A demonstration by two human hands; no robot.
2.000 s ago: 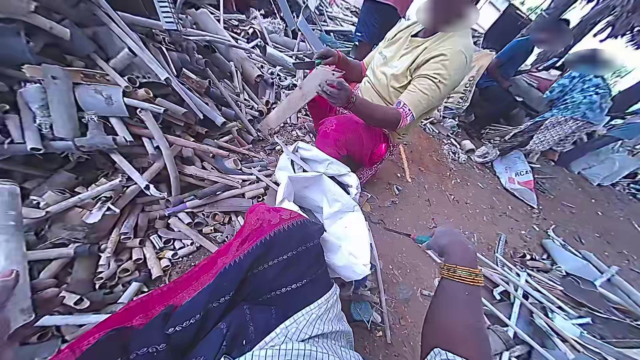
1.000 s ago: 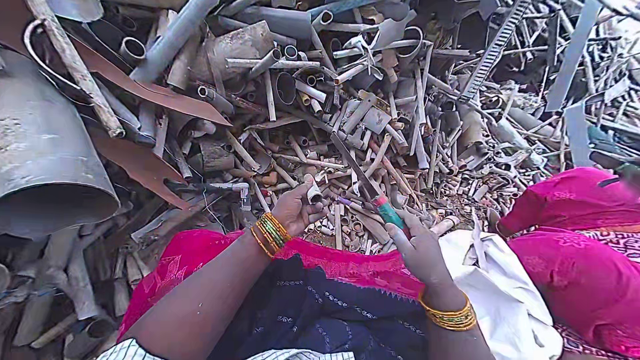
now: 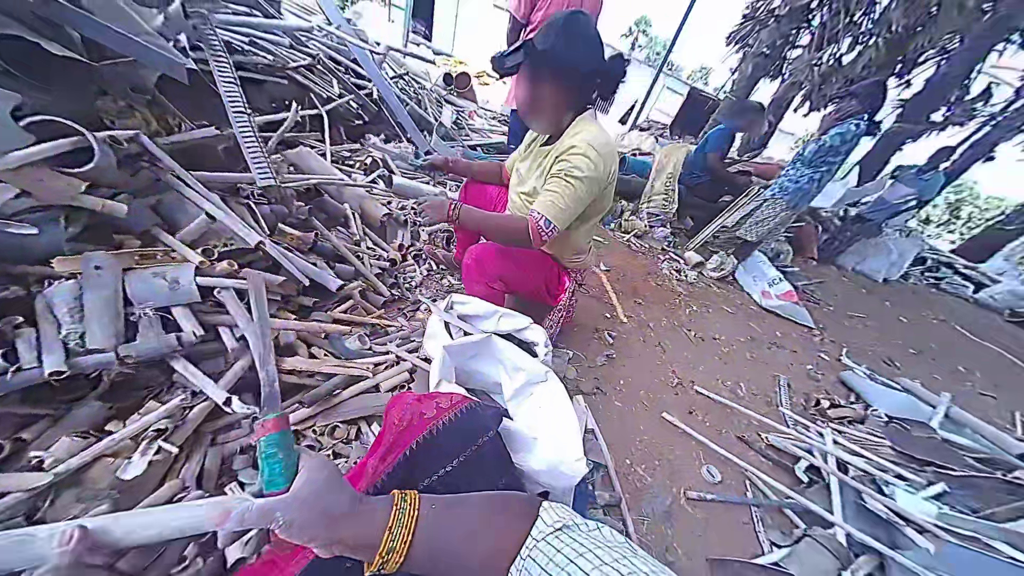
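My right hand point(image 3: 316, 504) is at the bottom left of the head view, closed round the green-and-red wrapped handle point(image 3: 276, 456) of a long knife. Its worn blade point(image 3: 260, 344) points upward over the scrap pile. A long pale plastic pipe point(image 3: 152, 520) runs from the left edge to my right hand, and its fingers touch the pipe's end. My left hand point(image 3: 76, 552), blurred and partly cut off at the lower left, is closed on the pipe's underside. A white sack point(image 3: 508, 384) lies just beyond my lap.
A heap of pipe scraps point(image 3: 344, 320) fills the left side. A person in a yellow top point(image 3: 564, 184) crouches ahead, hands at the heap. More people sit at the back right. Thin strips and pipe offcuts point(image 3: 840, 472) lie on the brown ground at right.
The view has swung right since one second ago. My left hand was then at a short pipe piece and is now on a long pipe. The knife has stayed in my right hand.
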